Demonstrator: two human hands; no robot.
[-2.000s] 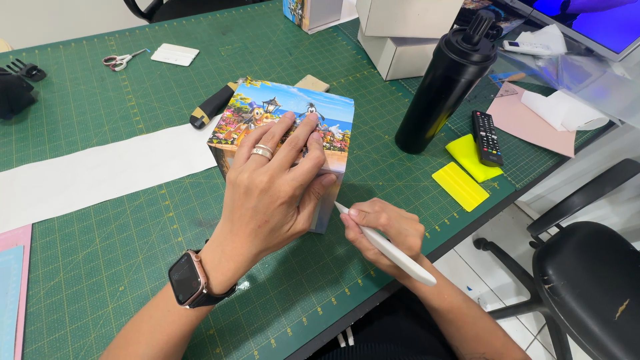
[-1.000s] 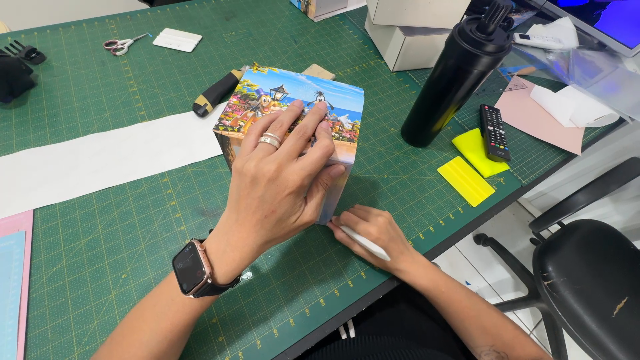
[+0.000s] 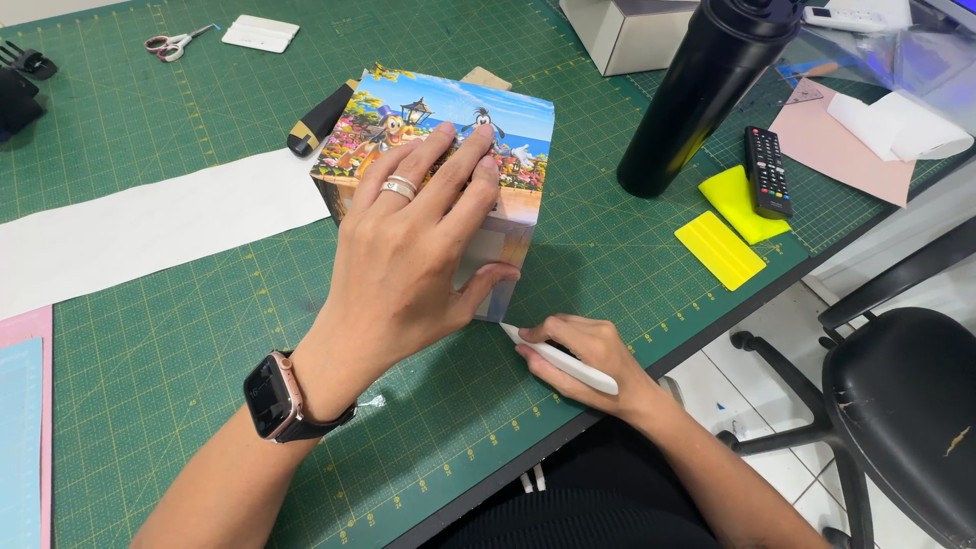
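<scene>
A box covered with a printed cartoon seaside picture (image 3: 526, 122) stands on the green cutting mat (image 3: 191, 396). Spread over its top is my left hand (image 3: 412, 252), fingertips on the print and thumb down against the near side face. The left wrist wears a watch. My right hand (image 3: 587, 358) grips a slim white pointed tool (image 3: 572, 367), whose tip is at the box's near bottom corner. The exact kind of tool cannot be told. A black and tan cutter-like handle (image 3: 316, 126) lies beside the box's left side.
A white paper strip (image 3: 168, 221) stretches left. Right of the box are a black bottle (image 3: 686, 107), a remote control (image 3: 768, 171), a yellow cloth (image 3: 732, 202) and a yellow squeegee card (image 3: 719, 250). Scissors (image 3: 177, 44) and a white card (image 3: 260, 33) lie behind. A black chair (image 3: 907, 389) stands right.
The white tool's angle in my right hand has changed, and its tip shows again at the box's bottom corner, where the hand covered it one second ago. My left hand remains on the box.
</scene>
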